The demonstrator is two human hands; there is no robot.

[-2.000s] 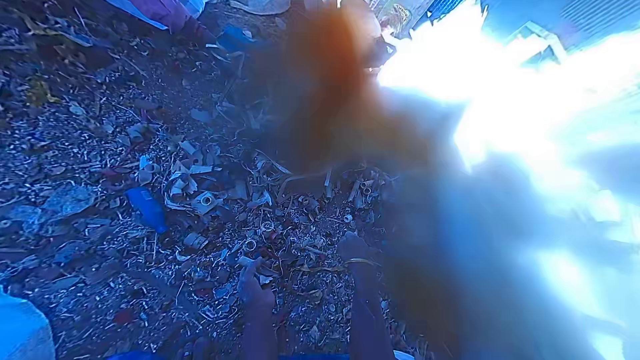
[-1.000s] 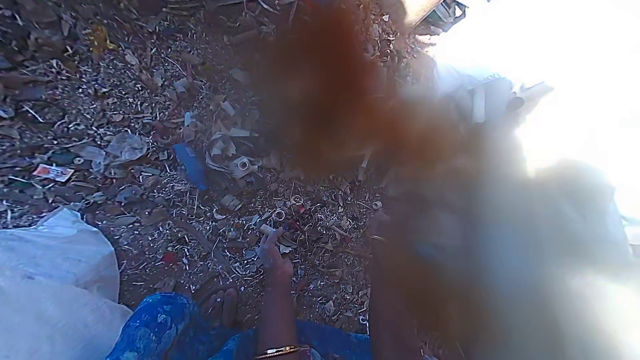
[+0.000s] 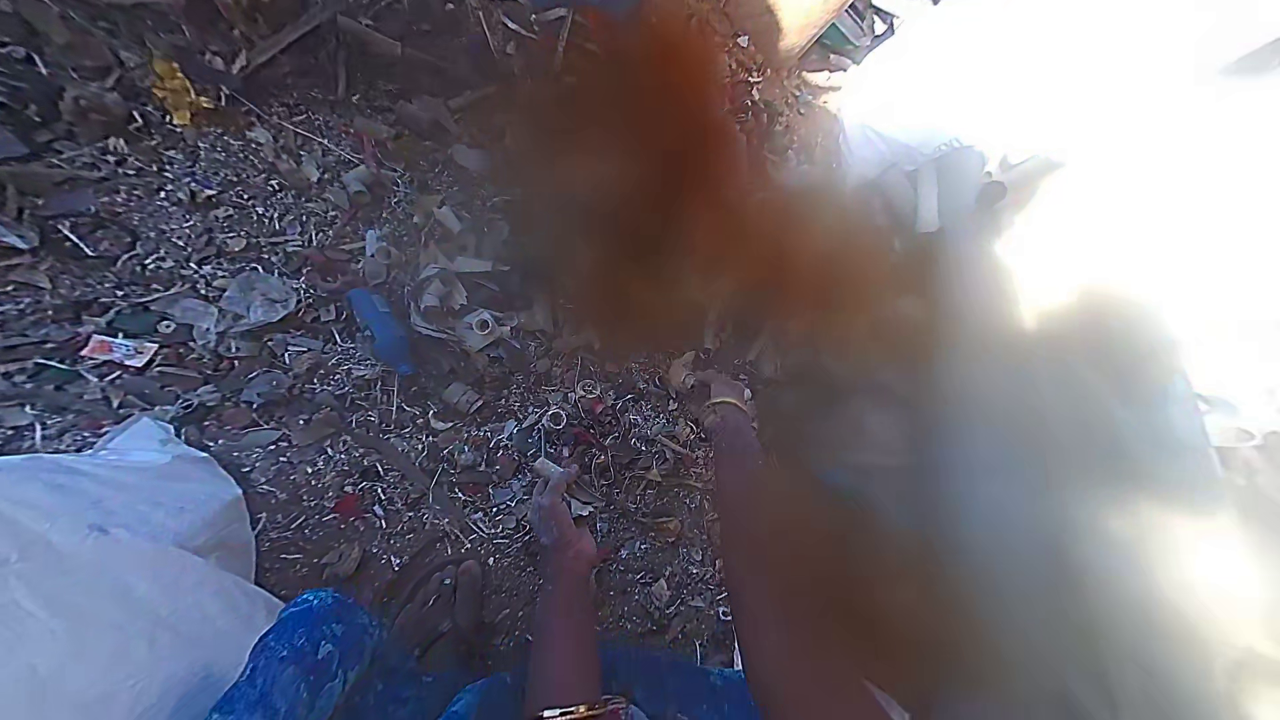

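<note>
My left hand point(image 3: 562, 515), with a bangle low on its arm, holds a small pale cylindrical piece point(image 3: 549, 468) at its fingertips, just above the littered ground. My right hand point(image 3: 722, 392), with a thin band at the wrist, reaches farther forward and touches a small pale scrap point(image 3: 682, 371); whether it grips the scrap is unclear. Between and ahead of the hands are pale rings point(image 3: 554, 419) and a crumpled scrap with a round opening point(image 3: 482, 325). A brown and grey blur covers much of the right side and the upper middle.
A blue plastic piece point(image 3: 380, 330) lies among leaves and shreds. A white sack point(image 3: 110, 540) stands at the left, beside my blue patterned garment point(image 3: 310, 650) and a bare foot point(image 3: 450, 600). Clear plastic film point(image 3: 258, 300) and yellow scrap point(image 3: 175, 92) lie farther off. Glare hides the upper right.
My left hand held a pale piece one second ago too. My right hand, hardly visible then, now shows farther forward at a pale scrap. The bluish tint of the earliest frame is gone.
</note>
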